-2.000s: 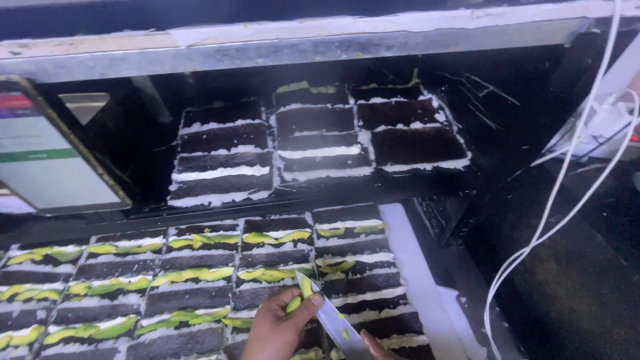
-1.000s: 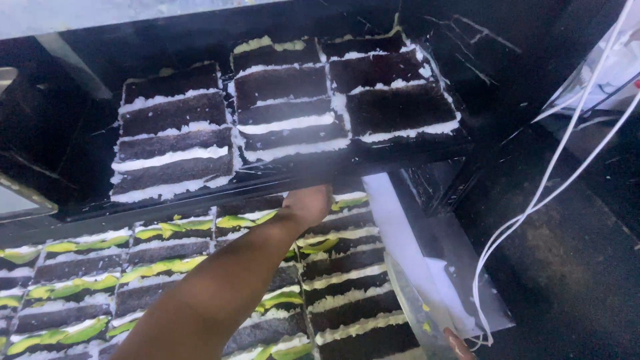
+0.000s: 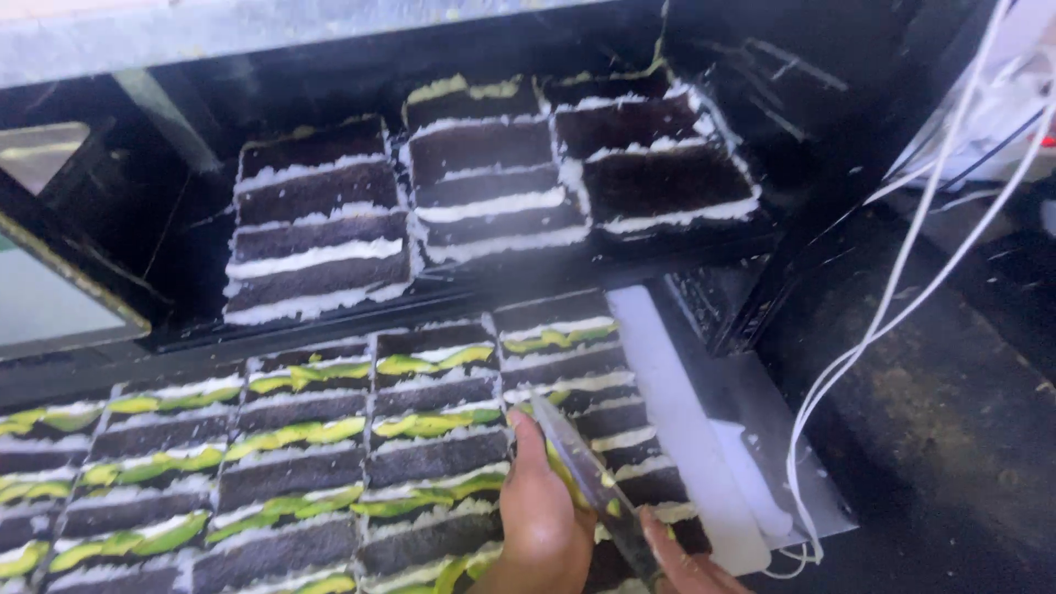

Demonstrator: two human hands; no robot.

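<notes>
My left hand is at the lower middle, curled around a yellow-green piece, apparently avocado, mostly hidden by hand and blade. My right hand, partly cut off by the bottom edge, grips a knife. Its blade slants up and left against the piece, with green-yellow bits stuck on it. Below and around the hands lie rows of dark sheets, apparently nori, with white strips that look like rice. Avocado slices run along many strips; several strips at the right, near the knife, carry few or none.
Behind, a raised black shelf holds more dark sheets with white strips. A tablet-like panel stands at the left edge. White cables hang at the right, beside a long white strip or board.
My left hand, stretched out over the far right sheets one second ago, has come back toward me and now meets the knife. The knife has moved left from the lower right.
</notes>
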